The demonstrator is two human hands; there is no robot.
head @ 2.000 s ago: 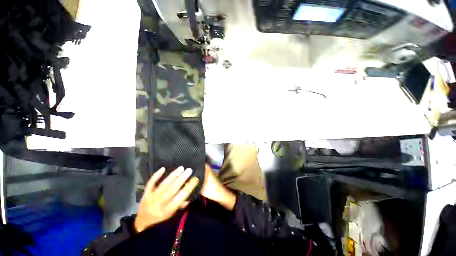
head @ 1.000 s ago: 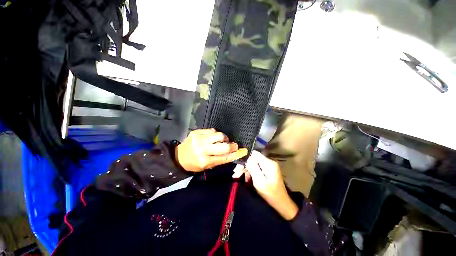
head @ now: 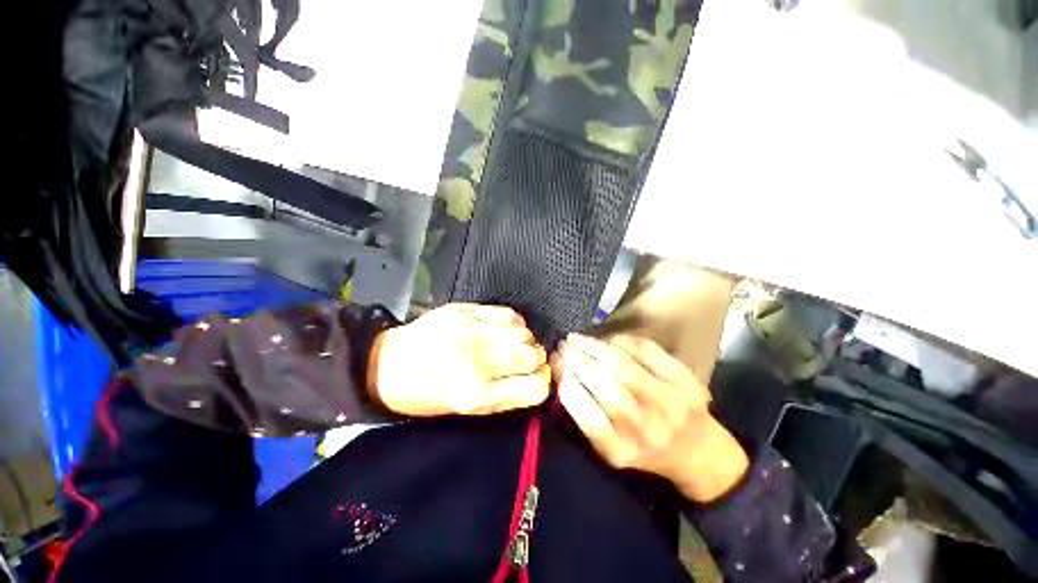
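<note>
A long camouflage panel [head: 586,68] runs from the top edge over the white table down towards my lap. Its black mesh pocket [head: 535,222] lies just beyond my hands. My left hand [head: 464,359] and my right hand [head: 637,399] meet at the panel's near end, fingers bent and fingertips almost touching. Both pinch the near end of the panel; the exact spot is hidden by the fingers.
Black panels and straps [head: 80,148] hang in a pile at the left. Thread snips [head: 993,188] lie on the white table [head: 797,171] at the right. A blue bin [head: 68,387] stands at lower left. Dark machine parts are under the table at right.
The view has tilted down and left from the machine. My left hand has moved off the mesh to the panel's near end, and my right hand has come into fuller view, fingers meeting it there.
</note>
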